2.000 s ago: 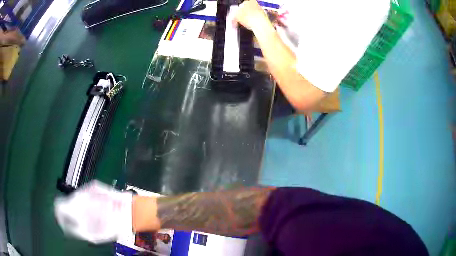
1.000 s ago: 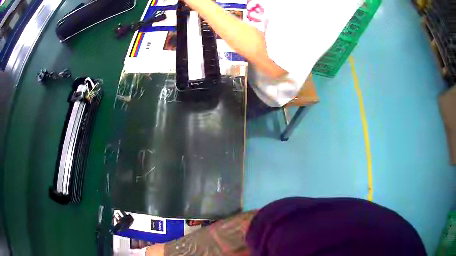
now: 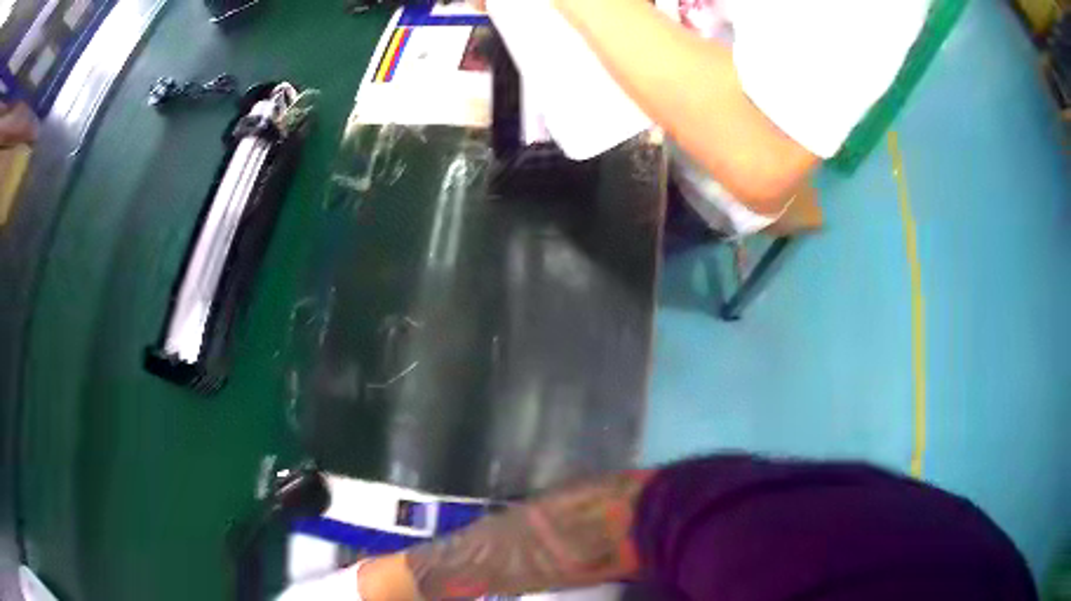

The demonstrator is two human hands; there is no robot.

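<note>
My right hand (image 3: pixel 324 586), in a white glove on a tattooed arm, is at the bottom edge left of centre. It is mostly cut off and its fingers are hidden. It is over the printed sheet (image 3: pixel 352 505), just below a dark, blurred part (image 3: pixel 296 495) at the sheet's left corner. My left hand is not in view. A long black housing (image 3: pixel 217 252) with a pale strip lies on the green surface to the upper left, wires at its far end.
A neighbouring worker's bare arm (image 3: pixel 658 88) reaches over another black housing (image 3: pixel 506 100) at the top, with a white cover (image 3: pixel 576 88) above it. A bundled cord (image 3: pixel 192 88) lies on the green surface. A scuffed dark worktable (image 3: pixel 470 317) lies between. A stool (image 3: pixel 758 270) stands right.
My gloved hand has moved down from beside the left housing to the bottom edge. A white cover now shows over the neighbour's housing. The whole view has shifted.
</note>
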